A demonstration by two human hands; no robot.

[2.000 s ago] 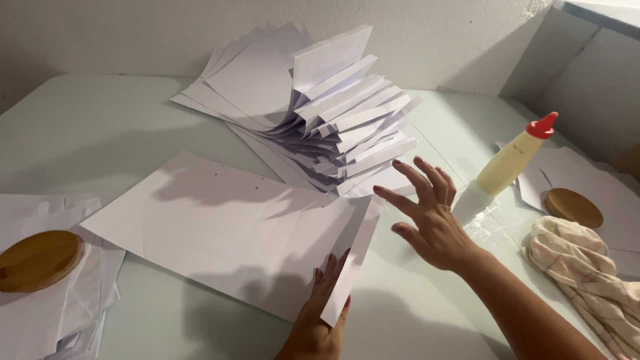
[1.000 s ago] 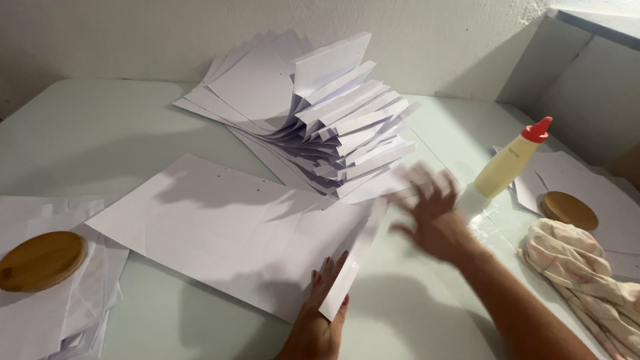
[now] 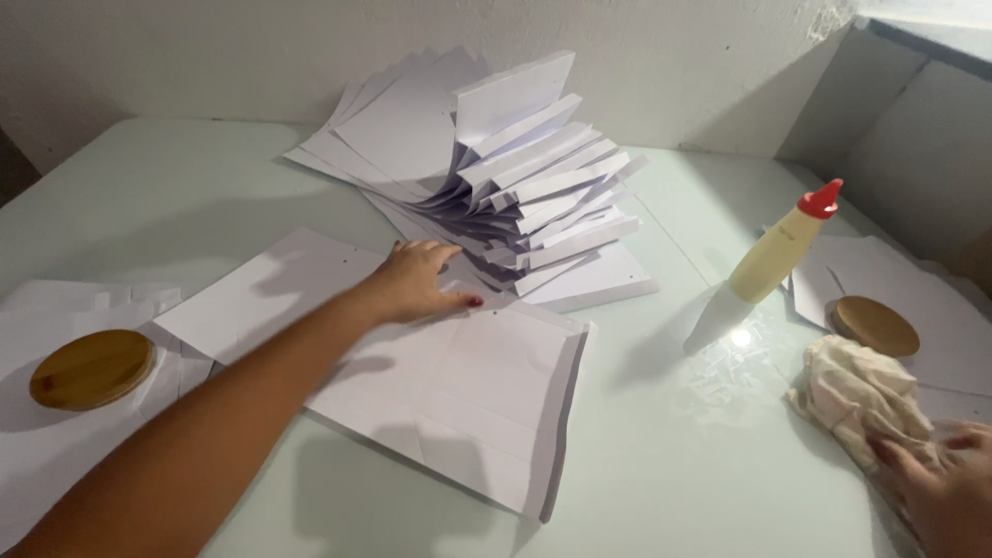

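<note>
My left hand [image 3: 418, 283] reaches over the far edge of a large white paper sheet [image 3: 465, 380], fingers spread, close to a fanned stack of folded white papers [image 3: 542, 186]. The sheet lies on the table with a narrow folded flap standing up along its right edge. At the lower right my right hand [image 3: 934, 473] is closed on a crumpled cream cloth [image 3: 860, 391]. A glue bottle [image 3: 775, 256] with a red cap stands between the sheet and the cloth, its yellowish body leaning in view.
A wooden disc [image 3: 93, 370] rests on loose papers [image 3: 46, 310] at the left. Another wooden disc [image 3: 876, 325] lies on white papers [image 3: 914, 279] at the right. Dried-looking whitish marks are on the glass-like tabletop [image 3: 643, 465] below the bottle. A wall [image 3: 659, 70] stands behind.
My left hand has moved from the sheet's folded right edge to its far side. My right hand has left the air above that edge and taken hold of the cloth at the right.
</note>
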